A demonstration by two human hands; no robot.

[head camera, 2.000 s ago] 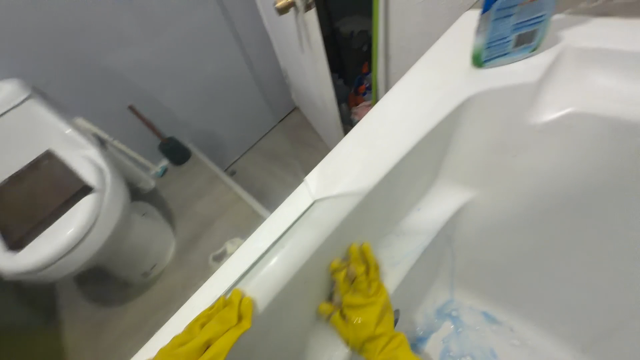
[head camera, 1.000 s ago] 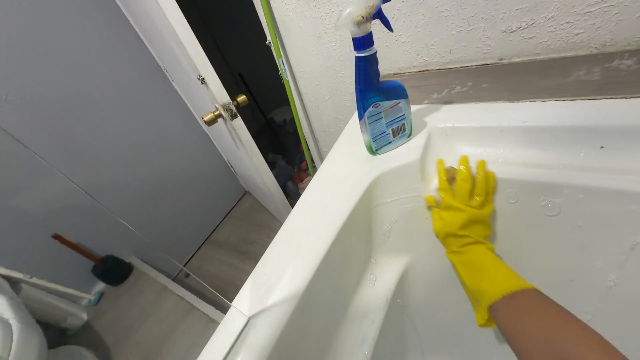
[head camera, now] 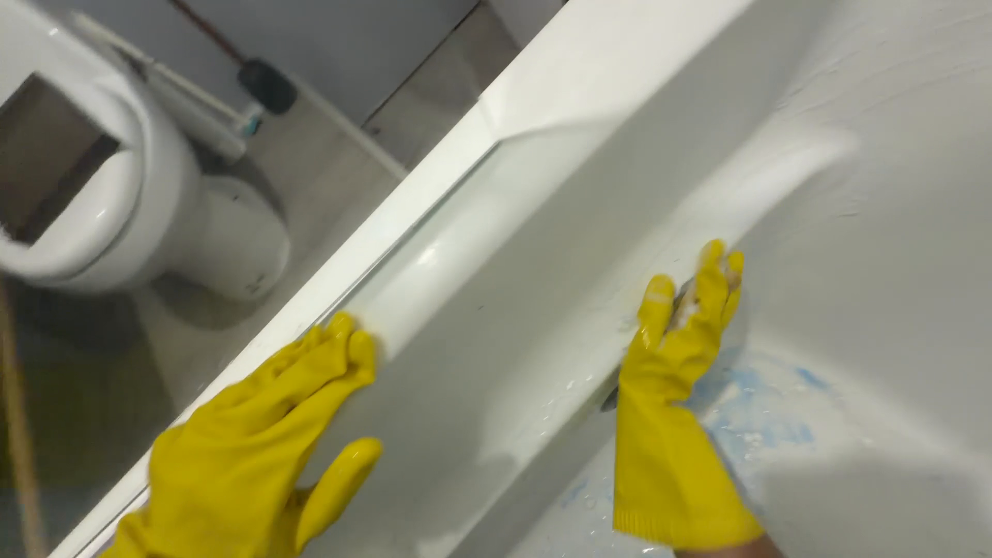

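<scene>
My left hand [head camera: 263, 434], in a yellow rubber glove, rests on the rim of the white bathtub [head camera: 573, 85], fingers along the edge and thumb apart, holding nothing. Inside the tub, my right hand [head camera: 682, 372], gloved the same way, presses a small, partly hidden scrubbing pad or sponge [head camera: 685, 307] against the inner ledge. Its colour looks brownish and whitish between the fingers. Blue liquid with suds [head camera: 763, 418] lies on the tub floor to the right of that hand, and water drops dot the ledge.
Left of the tub stands a white toilet [head camera: 174, 186] with a dark rectangular opening or object at its seat. A dark brush head [head camera: 267, 84] on a brown handle is near the wall, beside a white-handled tool [head camera: 167, 74]. Grey floor [head camera: 333, 186] lies between toilet and tub.
The view has swung back down and left from the tub's far corner, where the spray bottle stood. My right hand has moved from that corner to the inner ledge; my left hand is in view again.
</scene>
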